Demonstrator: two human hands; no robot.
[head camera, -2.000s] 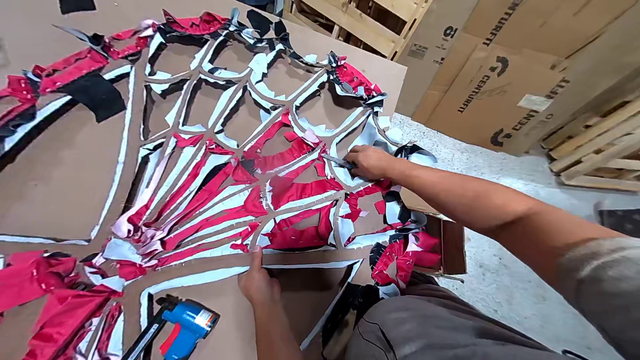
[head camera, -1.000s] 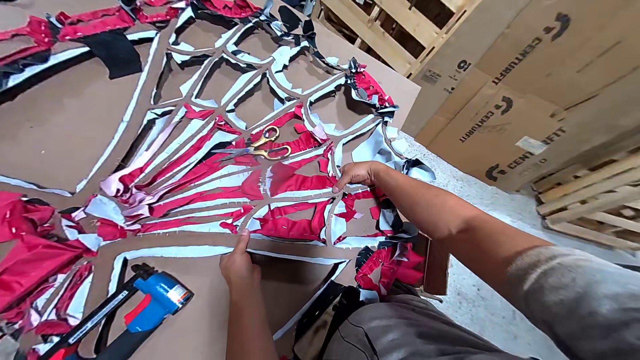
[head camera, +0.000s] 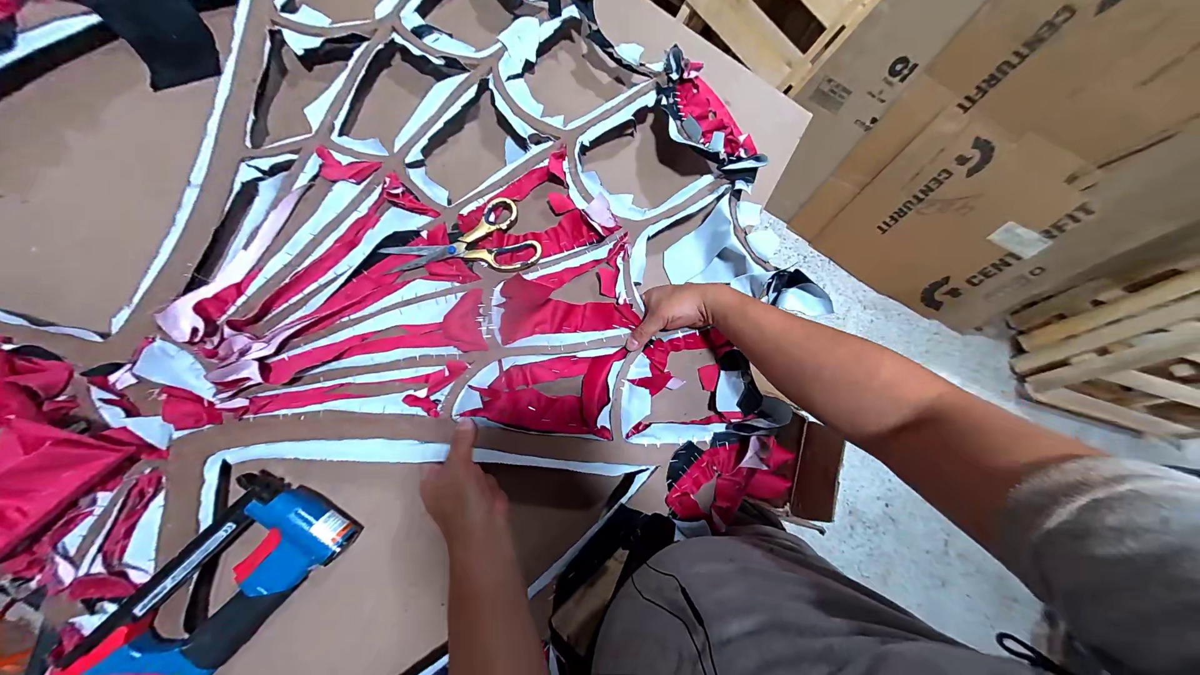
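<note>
A cut-out board frame (head camera: 328, 422) lies over a brown table board, with red fabric (head camera: 553, 314) and white fabric strips stapled along its narrow bars. My right hand (head camera: 670, 314) grips a bar near the red panels, thumb on top and fingers partly hidden. My left hand (head camera: 466, 478) rests at the frame's lower long bar, fingertip touching its edge. Gold-handled scissors (head camera: 469, 246) lie on the fabric above and between my hands, blades pointing left. A blue and black staple gun (head camera: 291, 539) rests at the lower left, left of my left hand.
Large cardboard boxes (head camera: 937, 169) stand at the upper right beside a wooden pallet (head camera: 1116, 347). Another wooden pallet (head camera: 750, 37) is behind the table. A small open cardboard box (head camera: 816, 469) with red scraps sits by my legs. Black fabric (head camera: 178, 42) lies at the upper left.
My right hand held the scissors two seconds ago; they now lie on the fabric, and that hand is on a frame bar. My left hand stays by the lower bar.
</note>
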